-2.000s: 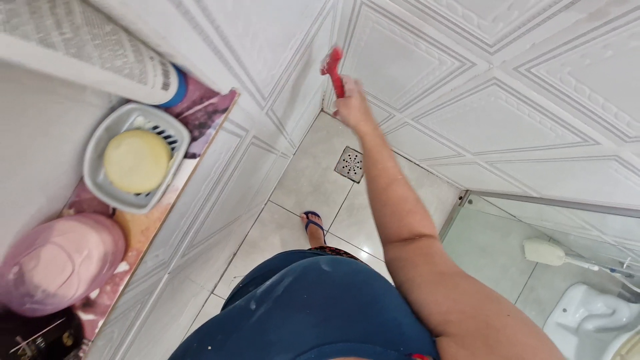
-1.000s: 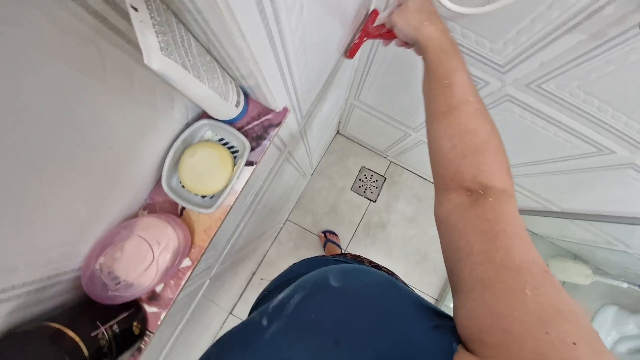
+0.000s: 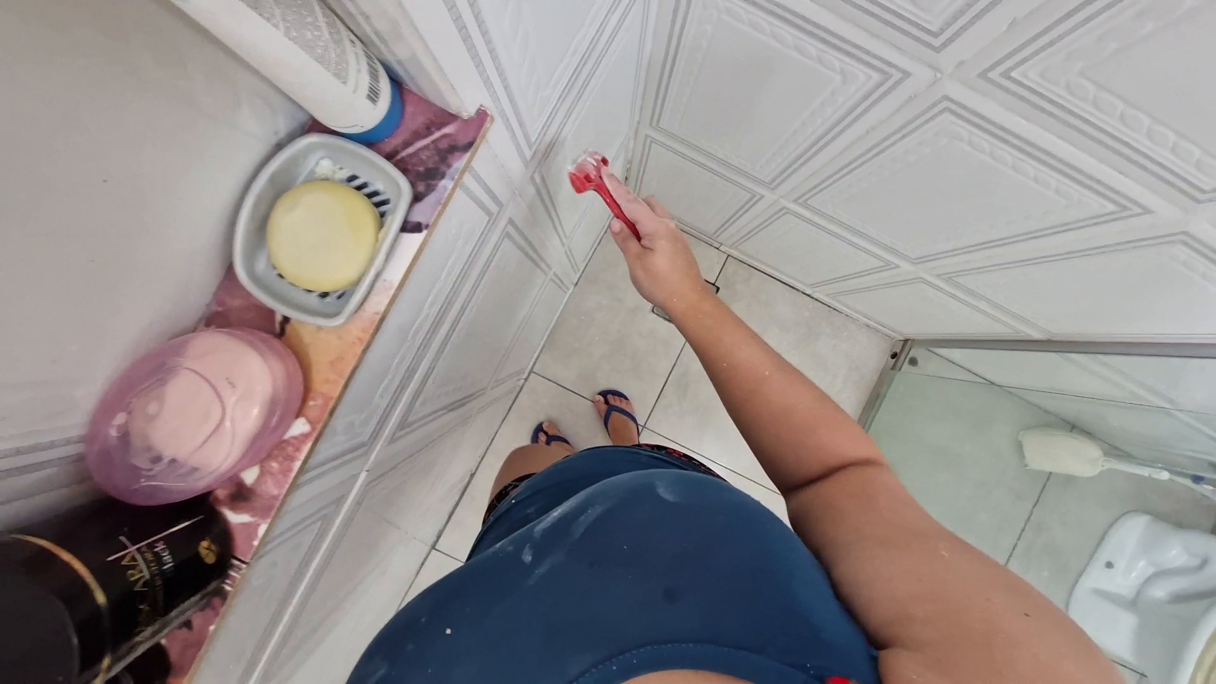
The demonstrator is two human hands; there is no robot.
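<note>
My right hand [image 3: 657,249] reaches forward at the end of my outstretched arm, its fingers closed around the handle of a red plastic scrub brush [image 3: 606,193]. The red head with whitish bristles points up and left, at or close to the white embossed wall panel [image 3: 579,123] beside the corner. Whether it touches the panel is hard to tell. White residue shows on the brush head. Below the hand, a metal floor drain [image 3: 662,313] is mostly hidden by the wrist. My left hand is out of the frame.
On a marbled ledge [image 3: 442,142] at left stand a white bottle [image 3: 323,71], a gray soap dish [image 3: 252,223] with yellow soap [image 3: 323,236], a pink container [image 3: 195,413] and a black bottle [image 3: 142,570]. Flip-flops [image 3: 619,410] stand on tiles. A glass partition [image 3: 950,446] is at right.
My right hand has come down from high on the wall with the red brush, back toward the corner above the floor. Both feet now show, where one showed before.
</note>
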